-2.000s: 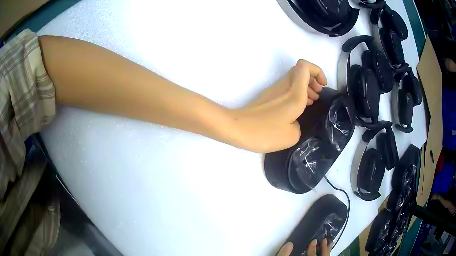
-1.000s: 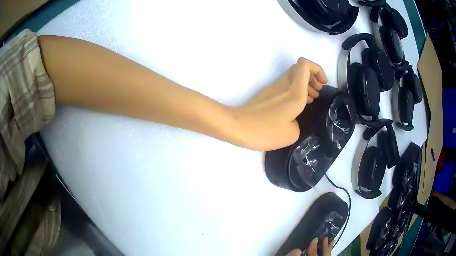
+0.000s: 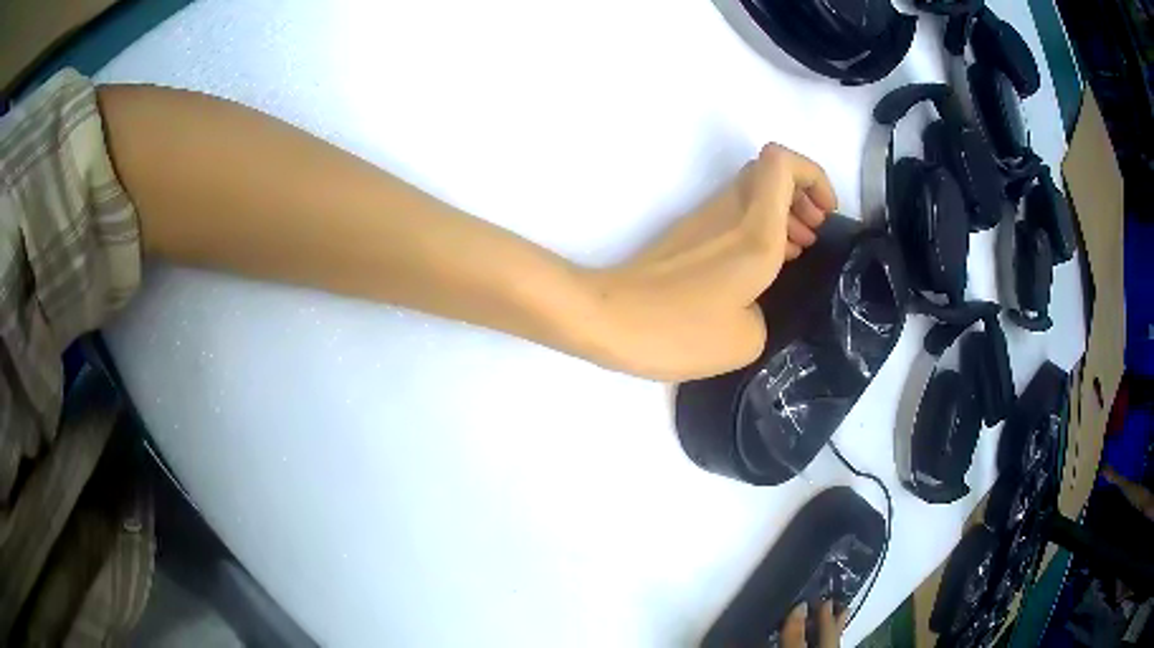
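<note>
A black twin-cup unit (image 3: 709,430) lies on the white sheet, with shiny clear film over its two hollows. My left hand (image 3: 747,266) lies against its near upper side, fingers curled; the hand covers part of the unit, and whether it grips is hidden. A second black twin-cup unit (image 3: 797,557) lies at the bottom, cut off by the edge. Only a few fingertips of my right hand (image 3: 814,625) show, on its film-covered top; the rest is out of the picture. A thin black cable (image 3: 876,486) runs from the first unit and loops down beside the second.
Several black headphones (image 3: 930,228) lie along the right of the white sheet (image 3: 418,481). A larger black curved item (image 3: 835,25) is at the top. More film-covered black units (image 3: 1031,443) cluster at lower right by cardboard (image 3: 1095,190). Part of another person's arm (image 3: 1130,491) shows at far right.
The lower unit has moved slightly up, and my right thumb, visible at its side earlier, is now out of sight. My left hand has kept nearly the same place and pose.
</note>
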